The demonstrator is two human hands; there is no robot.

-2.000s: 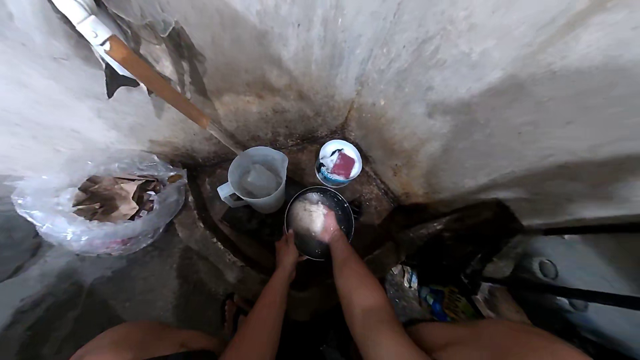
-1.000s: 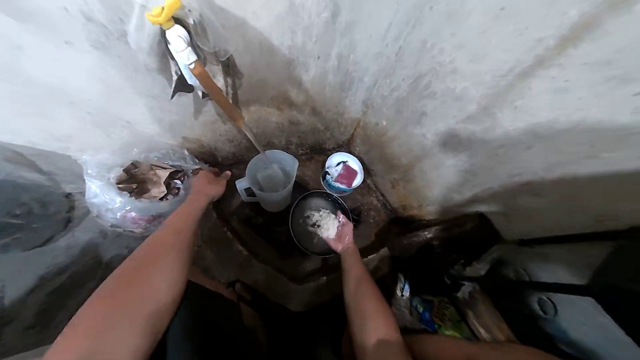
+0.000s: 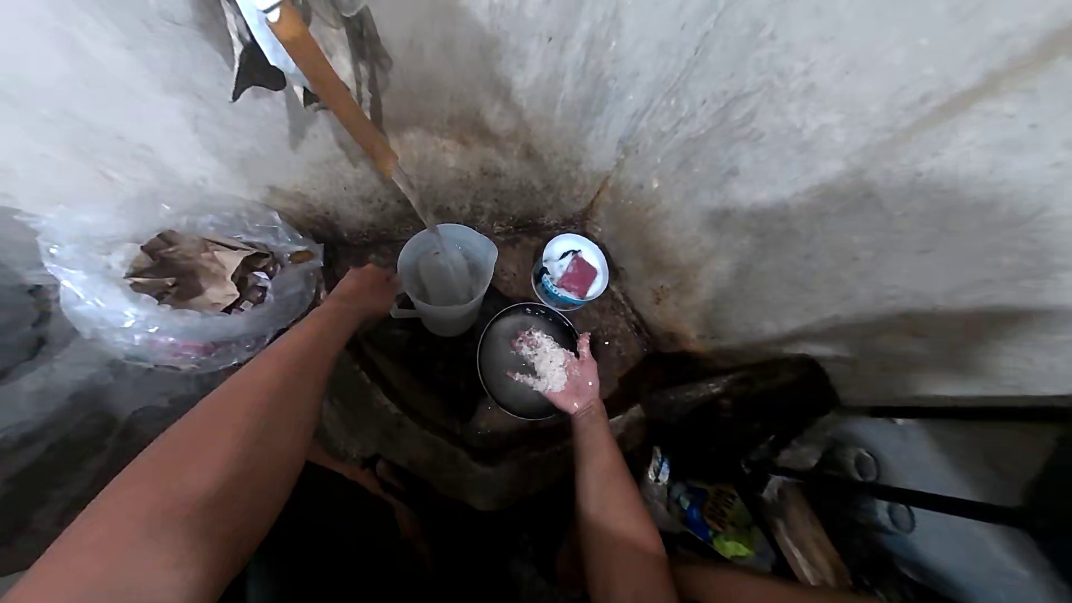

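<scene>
My right hand (image 3: 576,381) is palm up with fingers spread over a round dark metal bowl (image 3: 494,389) of cloudy water, holding wet white rice grains (image 3: 546,360). My left hand (image 3: 368,293) is just left of a translucent plastic measuring jug (image 3: 461,318), near its handle; its fingertips are hard to see, and I cannot tell whether it touches anything. From a brown hose (image 3: 331,88), a stream of water (image 3: 417,197) runs into the jug. Behind the bowl stands a white tub (image 3: 561,300) holding a red sponge-like block (image 3: 578,276) and white foam.
A clear plastic bag (image 3: 92,310) with crumpled brown paper (image 3: 197,272) lies at the left. Stained walls (image 3: 754,151) meet behind the bowl. A low concrete ledge (image 3: 477,477) curves in front. At the lower right are a colourful packet (image 3: 724,519), a piece of wood (image 3: 804,536) and a dark bar (image 3: 921,501).
My left hand has left the bowl's rim and is now beside the jug's handle. My right hand, earlier down in the bowl, now shows its palm with rice on it.
</scene>
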